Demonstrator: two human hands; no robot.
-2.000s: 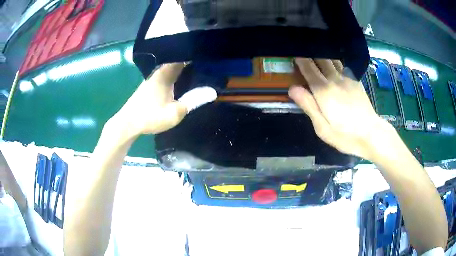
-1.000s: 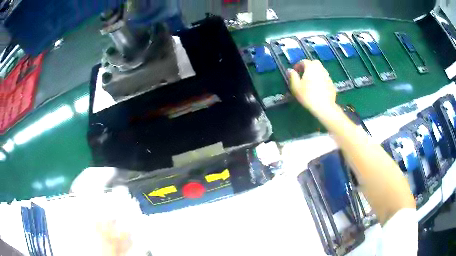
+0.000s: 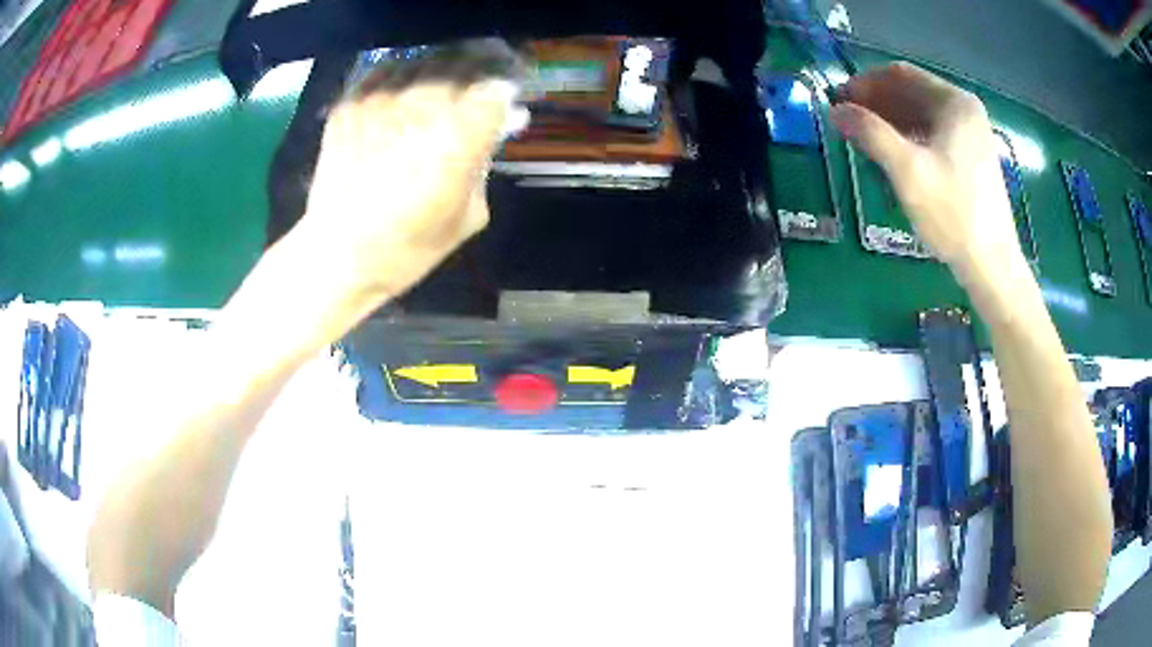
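The press machine's orange-brown fixture shows under the black cover, with a pale green label and a dark frame edge on it. My left hand is over the fixture's left side, fingers bent at a blurred dark thing; the blur hides whether it grips it. My right hand is over the green belt to the right of the machine. Its thumb and forefinger pinch the near end of a tilted dark phone frame with blue film. The press head is not visible.
More frames lie in a row on the green belt. Overlapping frames lie on the white bench at right, others at left. A red button is on the front panel. A red tray is far left.
My view has turned back toward the machine. My left hand has come from the lower left up to the fixture. My right hand is still at the belt frames; one frame is now tilted at its fingertips.
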